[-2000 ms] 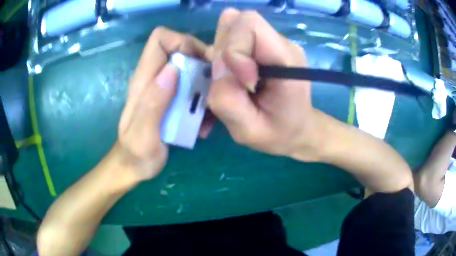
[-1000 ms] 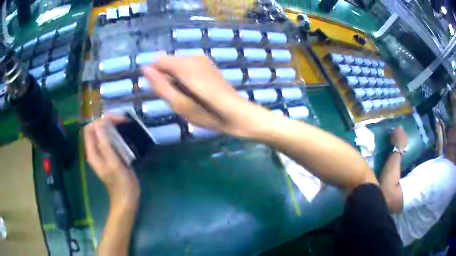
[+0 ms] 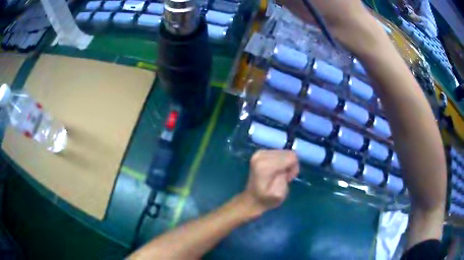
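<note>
My left hand (image 3: pixel 273 176) is a closed fist at the near edge of the blister tray (image 3: pixel 351 189), with no housing visible in it. My right hand (image 3: pixel 310 11) is partly cut off by the top edge, above the tray's far part. A thin dark stick (image 3: pixel 321 24) runs along it; its tip and my fingertips are out of the picture. Rows of silver-grey housings (image 3: pixel 309 152) lie in the tray, some hidden under my right forearm. A white cloth (image 3: pixel 392 234) lies at the lower right beside that forearm.
A black heat gun (image 3: pixel 184 66) with a red switch lies left of the tray, its cord running down. A clear bottle (image 3: pixel 36 122) lies on a cardboard sheet (image 3: pixel 96 106) at left. Other filled trays (image 3: pixel 119 14) are beyond. Crumpled clear film (image 3: pixel 285 25) covers the tray's far left.
The view has swung left. The housing seen in my left hand is no longer visible, and that hand is now a fist at the tray's near edge. My right hand has moved up toward the tray's far side.
</note>
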